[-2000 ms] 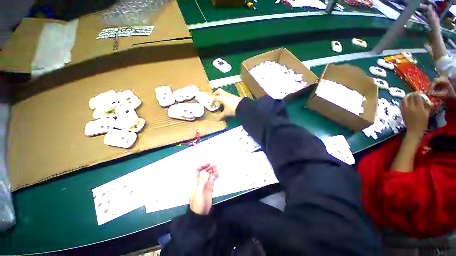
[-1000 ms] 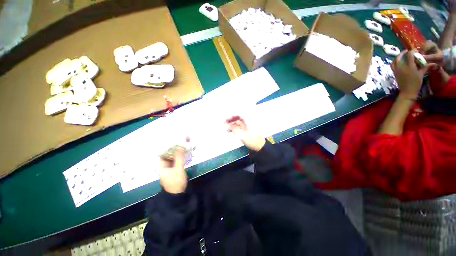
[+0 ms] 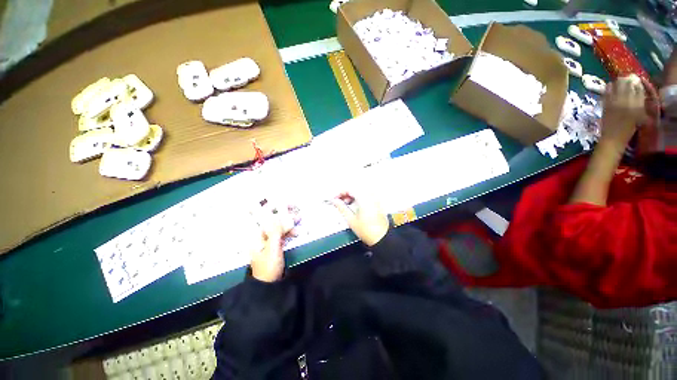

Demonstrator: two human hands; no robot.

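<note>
My left hand (image 3: 270, 249) is over the white label sheets (image 3: 152, 249). It holds a pale housing that almost merges with the white sheets; a small dark square shows above the fingertips. My right hand (image 3: 365, 219) is to its right over the sheets, fingers bent, with a reddish-dark spot at the fingertips; whether it holds something small is unclear. On the cardboard sheet (image 3: 245, 145), a heap of white and cream housings (image 3: 131, 126) lies at left, and three more housings (image 3: 236, 107) lie nearer its right edge.
A carton of small white pieces (image 3: 364, 63) and a second carton (image 3: 482, 111) stand at the back. A yellow strip (image 3: 347, 83) lies beside the first. Red thread (image 3: 258, 154) lies at the cardboard's edge. A co-worker in red (image 3: 586, 237) works at right among loose white bits (image 3: 575, 122).
My right hand has come back from the housings on the cardboard to the sheets. One housing is gone from the right group. My left hand now holds a housing. The view has tilted down.
</note>
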